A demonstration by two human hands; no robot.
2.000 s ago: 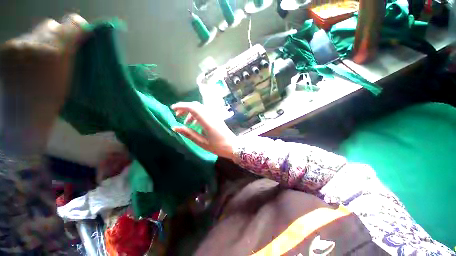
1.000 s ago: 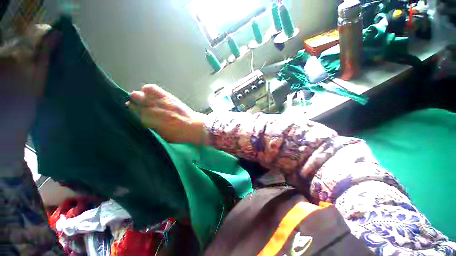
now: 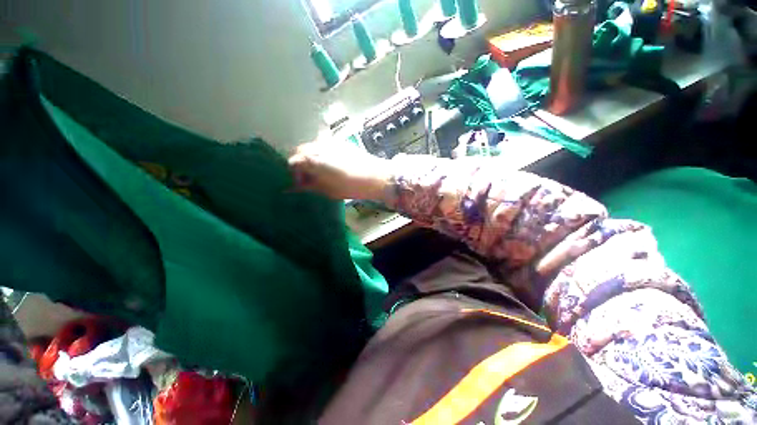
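Observation:
A large green cloth piece (image 3: 224, 266) hangs spread across the left and middle of the view, with a small yellow mark on it. My right hand (image 3: 319, 170) grips its upper right edge, in front of the overlock machine. My left hand is not visible; only a bit of dark sleeve shows at the lower left edge. The cloth's far left end is folded over. The white-grey overlock machine (image 3: 390, 124) stands behind my right wrist, its needle area mostly hidden by my arm.
Green thread cones (image 3: 365, 39) stand above the machine. An orange-copper bottle (image 3: 571, 62), green strips (image 3: 477, 95) and an orange-red box (image 3: 521, 41) are on the table to the right. A green-covered round seat (image 3: 693, 241) is at the right. Red and white bundles (image 3: 195, 398) lie lower left.
The green cloth has been spread wider and its yellow mark now shows. My right hand has moved right to the cloth's upper edge. My left hand has left the view.

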